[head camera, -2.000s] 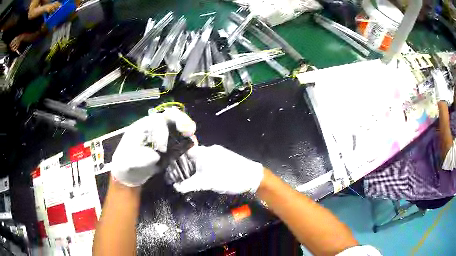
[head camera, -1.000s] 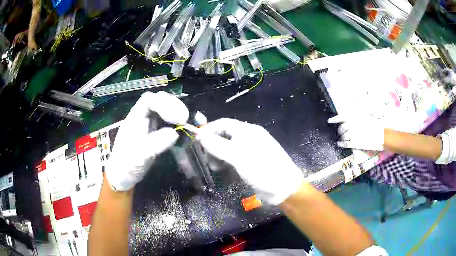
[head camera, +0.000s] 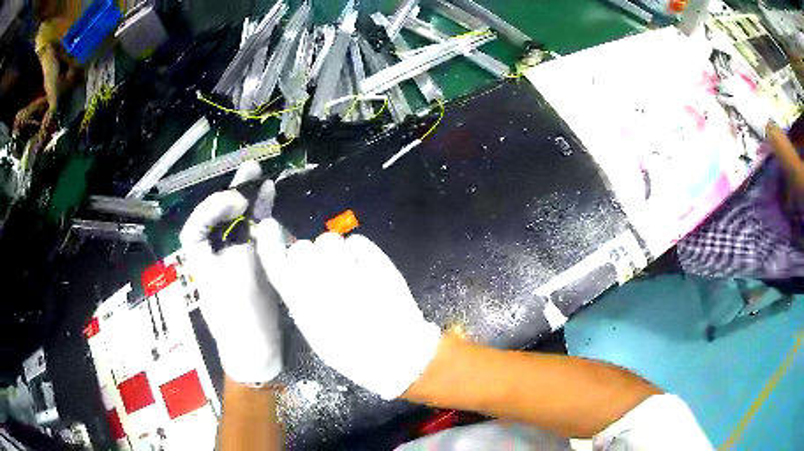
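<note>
My left hand (head camera: 238, 291), in a white glove, is curled around a short yellow wire (head camera: 234, 227); a dark patch shows beside the wire. My right hand (head camera: 348, 304), also gloved in white, lies against it with its fingertips meeting the left fingers. Its palm side is hidden, so I cannot tell if it grips anything. No metal bar is visible in my hands. An orange tag (head camera: 342, 221) shows just above the right knuckles, on the black mat (head camera: 494, 194).
Silver bars (head camera: 331, 70) with yellow wires lie piled at the far side, and more lie at left (head camera: 216, 167). Red-and-white printed cardboard (head camera: 183, 398) is at left, a pink-and-white sheet (head camera: 617, 123) at right. Another person's forearm (head camera: 784, 158) is at far right; a blue container (head camera: 92, 32) is at upper left.
The view has shifted. My hands have moved left and closer together. The silver bars seen at my hands earlier are no longer visible there. The other person's hand at right has drawn back from the mat.
</note>
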